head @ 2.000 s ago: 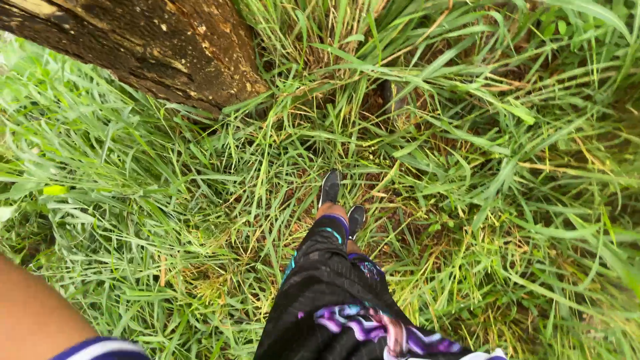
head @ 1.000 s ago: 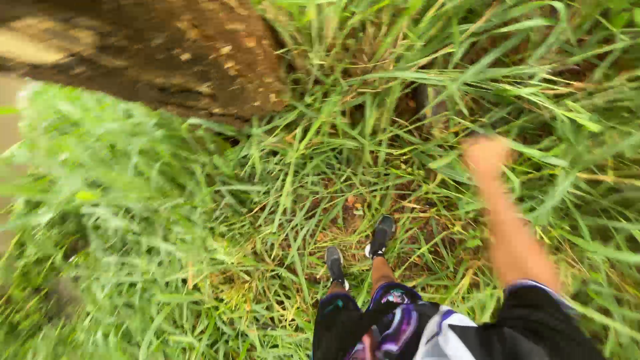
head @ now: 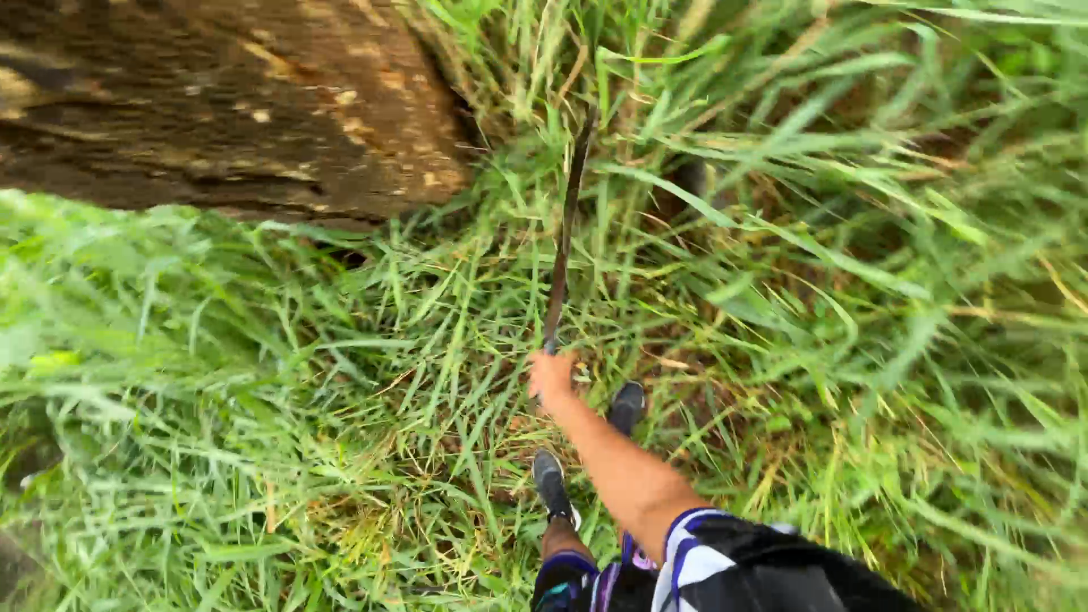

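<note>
My right hand (head: 552,377) is closed around the handle of a machete, in front of my feet. The long, thin dark blade (head: 568,229) points away from me, and its far end reaches among tall green grass (head: 629,170) just right of a large piece of brown wood. Where exactly the tip ends is hard to tell among the stems. My left hand is out of the frame.
A thick, rough log or trunk (head: 255,110) fills the upper left. Long grass surrounds my two dark shoes (head: 551,484), with some flattened, yellowish blades near them. A dark roundish object (head: 697,177), unclear, lies among the grass right of the blade.
My right hand, at the right a second ago, has swung left to a place ahead of my feet. The machete blade now shows plainly. A bare arm at the lower left two seconds ago is gone.
</note>
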